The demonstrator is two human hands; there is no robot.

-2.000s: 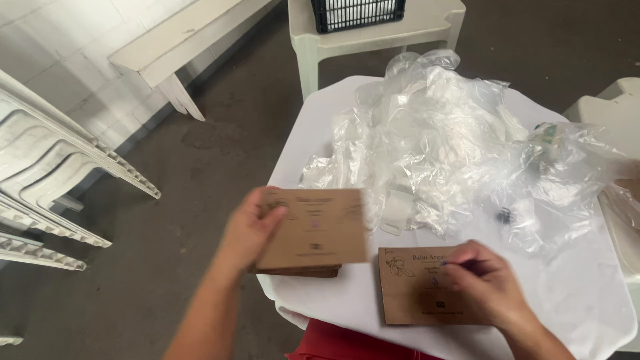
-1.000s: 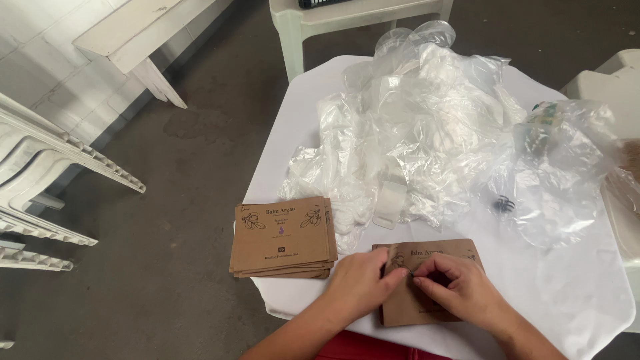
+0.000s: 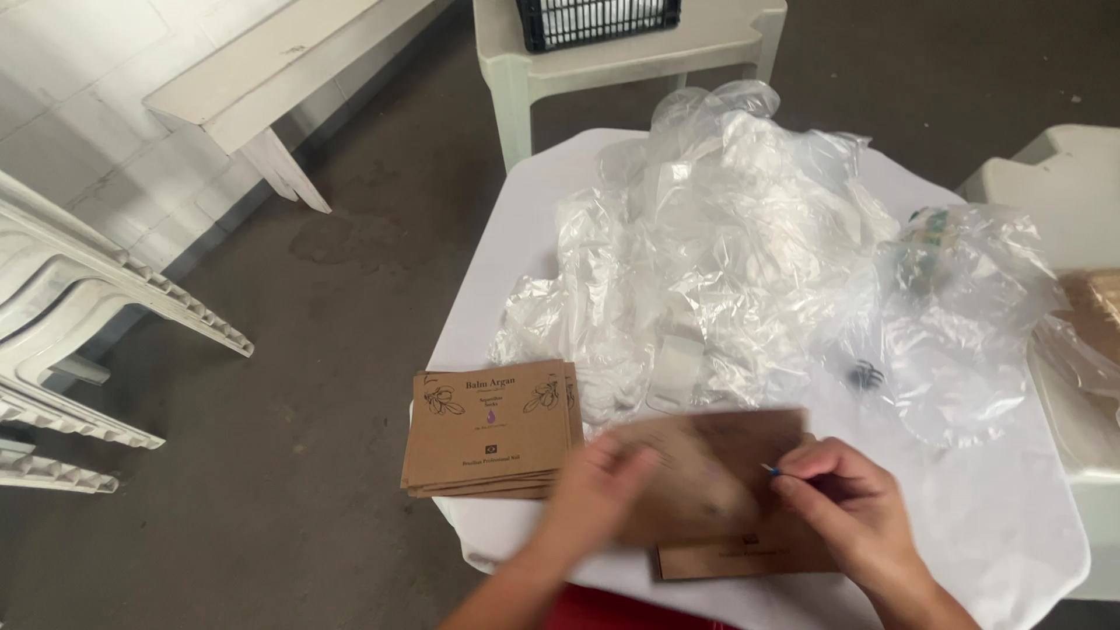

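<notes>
My left hand (image 3: 604, 490) grips the left side of a brown kraft-paper packet (image 3: 700, 481), blurred and tilted. Below it lies a second brown packet stack (image 3: 700, 560), mostly covered. Between thumb and forefinger my right hand (image 3: 840, 499) pinches a small thin item with a blue part (image 3: 770, 470), perhaps a pen tip; most of it is hidden. To the left, a stack of printed kraft packets (image 3: 490, 429) rests at the edge of the white-covered table (image 3: 499, 534), with plant drawings and writing on top.
A heap of clear plastic bags (image 3: 726, 254) covers the table's middle and back, with more plastic at the right (image 3: 954, 332). Behind stands a plastic stool or chair (image 3: 630, 66) bearing a black crate (image 3: 604, 22). A bench (image 3: 262, 70) and stacked white chairs (image 3: 79, 280) are at the left.
My left hand has moved left from the right-hand stack, and a packet is now lifted in it. One second ago both hands were together over that stack.
</notes>
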